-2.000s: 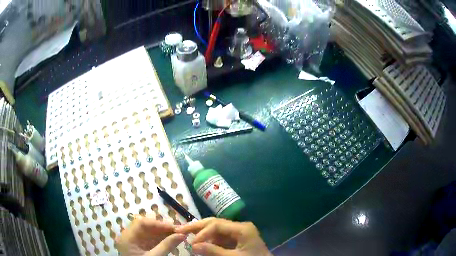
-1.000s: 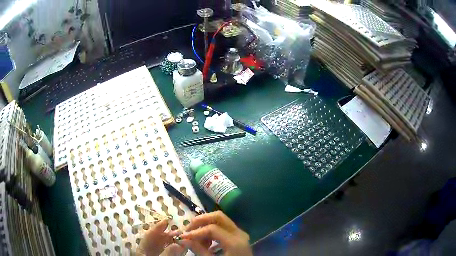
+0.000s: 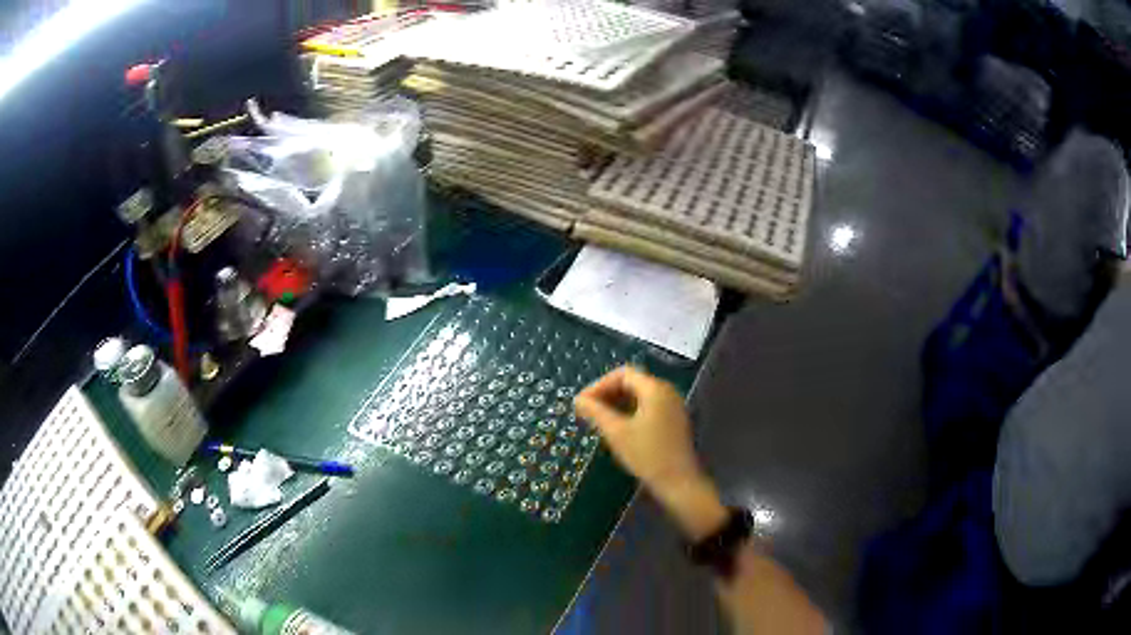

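Observation:
My right hand (image 3: 647, 437), with a dark band on the wrist, is over the right edge of the clear blister tray (image 3: 409, 395). Its thumb and fingertips are pinched together; whether a small part is between them cannot be told. The tray lies flat on the green bench and holds rows of round shiny discs. My left hand is out of the picture. The slotted holding board (image 3: 118, 589) is cut off at the lower left. The green squeeze bottle (image 3: 283, 620) shows only partly at the bottom edge.
Metal tweezers (image 3: 267, 523), a crumpled tissue (image 3: 258, 481), a pen (image 3: 320, 466) and small round parts (image 3: 216, 511) lie left of the tray. A white dispenser bottle (image 3: 164, 409), plastic bag (image 3: 360, 205) and stacked boards (image 3: 496, 155) stand beyond. A seated person (image 3: 1067, 459) is at right.
The view has swung to the right. My right hand has left the holding board and is now at the blister tray. My left hand has gone out of view.

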